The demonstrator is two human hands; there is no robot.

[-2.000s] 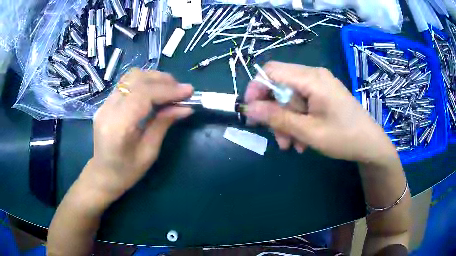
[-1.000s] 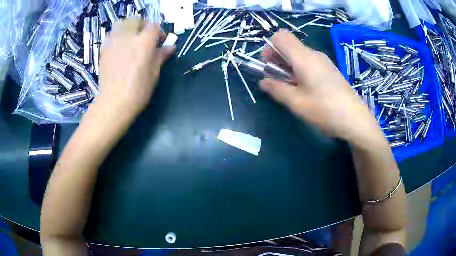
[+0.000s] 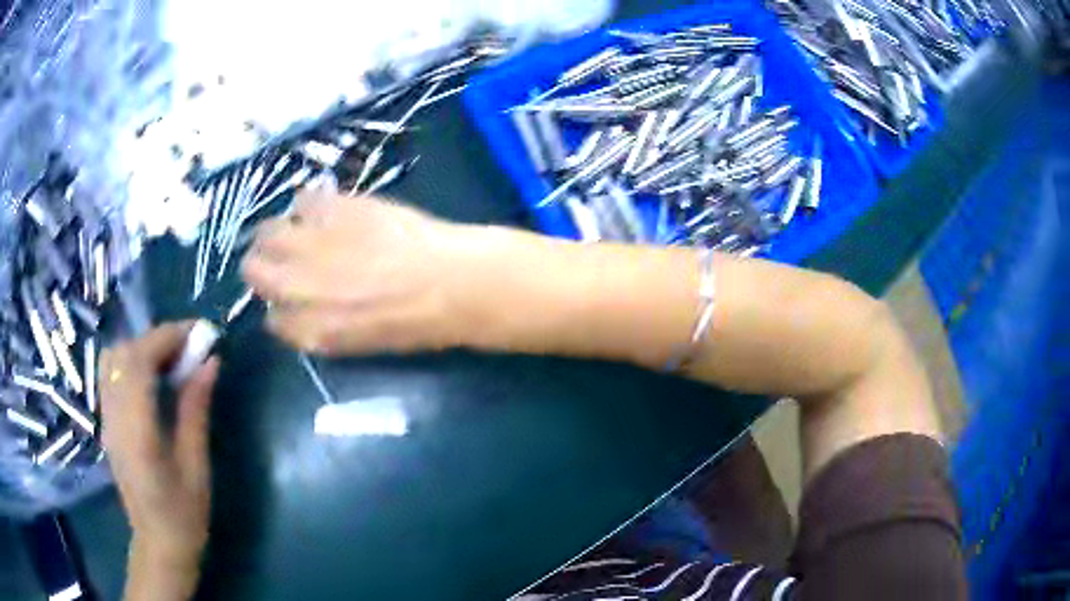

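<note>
My left hand point(image 3: 158, 429) is at the left, holding a short white sleeve point(image 3: 196, 350) between thumb and fingers, tilted. My right hand point(image 3: 340, 276) is just right of it, over the near end of the pile of thin stem inserts point(image 3: 235, 206). A thin pale tip point(image 3: 241, 308) shows at its fingertips, pointing toward the white sleeve but apart from it. The rest of what the right hand holds is hidden behind the fingers and blurred. A flat white strip point(image 3: 361, 418) lies below the right hand.
A blue tray point(image 3: 505, 135) full of silver units stands behind my right forearm, with another filled tray point(image 3: 898, 153) beyond it. A clear bag of metal tubes point(image 3: 53, 340) is at the left. A white heap point(image 3: 293, 59) lies at the top. A black glossy object point(image 3: 56, 558) is at bottom left.
The view has turned to the right, so the trays appear nearer the centre. My left hand has come away from the bag side with a white sleeve, and the hands are close together again.
</note>
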